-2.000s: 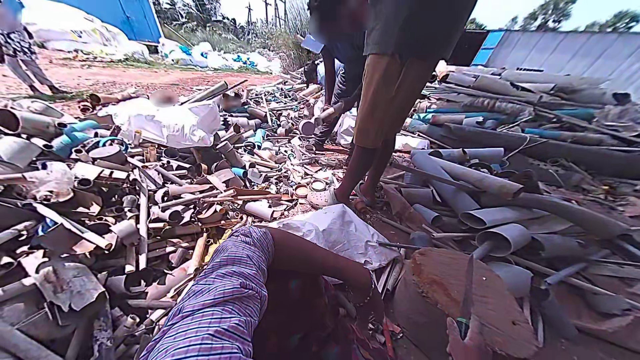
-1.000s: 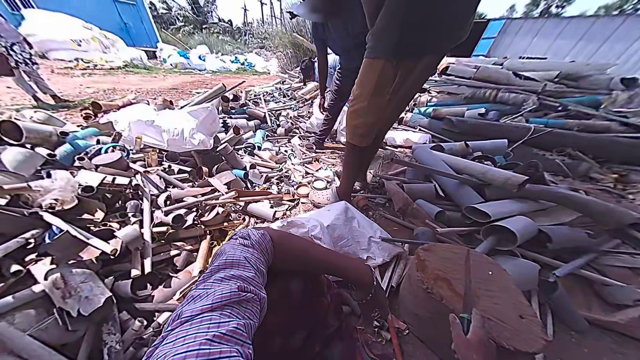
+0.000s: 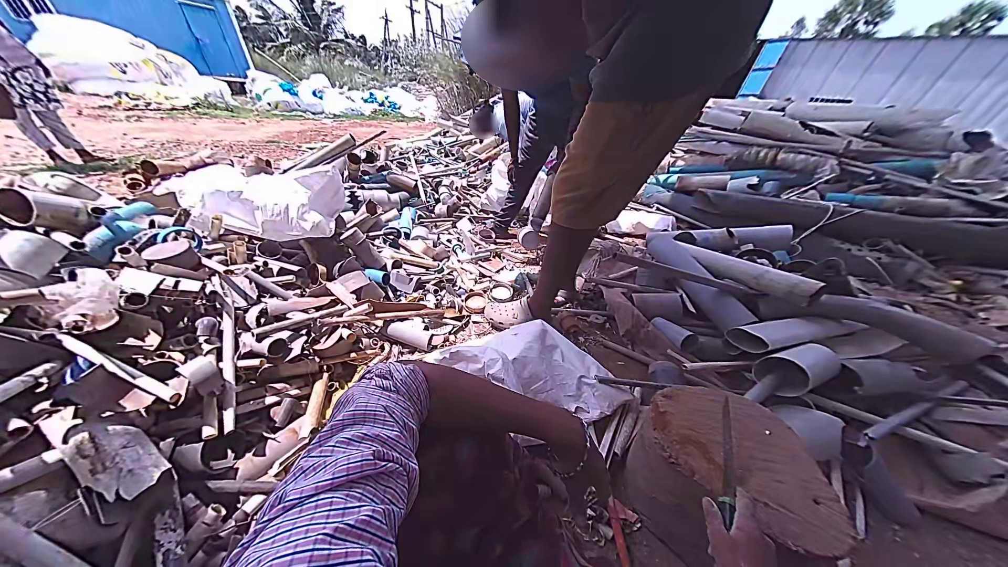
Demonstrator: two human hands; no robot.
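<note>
My right hand (image 3: 739, 535) is shut on the handle of a knife (image 3: 728, 457), its long blade lying over the top of a round wooden chopping block (image 3: 756, 465) at the lower right. My left arm, in a striped sleeve, reaches across to the right, and my left hand (image 3: 589, 480) is low beside the block's left side, in shadow. Its fingers are not clear. A thin red strip (image 3: 618, 531) lies just below it. A white sack (image 3: 528, 366) is spread beyond my left forearm.
Scrap plastic pipes (image 3: 795, 366) are heaped on the right, broken pipe pieces (image 3: 228, 354) on the left. A person in brown shorts (image 3: 606, 157) bends just ahead, a clog (image 3: 508, 313) near the sack. Another person (image 3: 535, 150) is behind; one more (image 3: 35, 94) stands far left.
The person in brown shorts has bent further down, and the head has come into view at the top. My left hand stays low beside the block, and my right hand keeps the knife over it.
</note>
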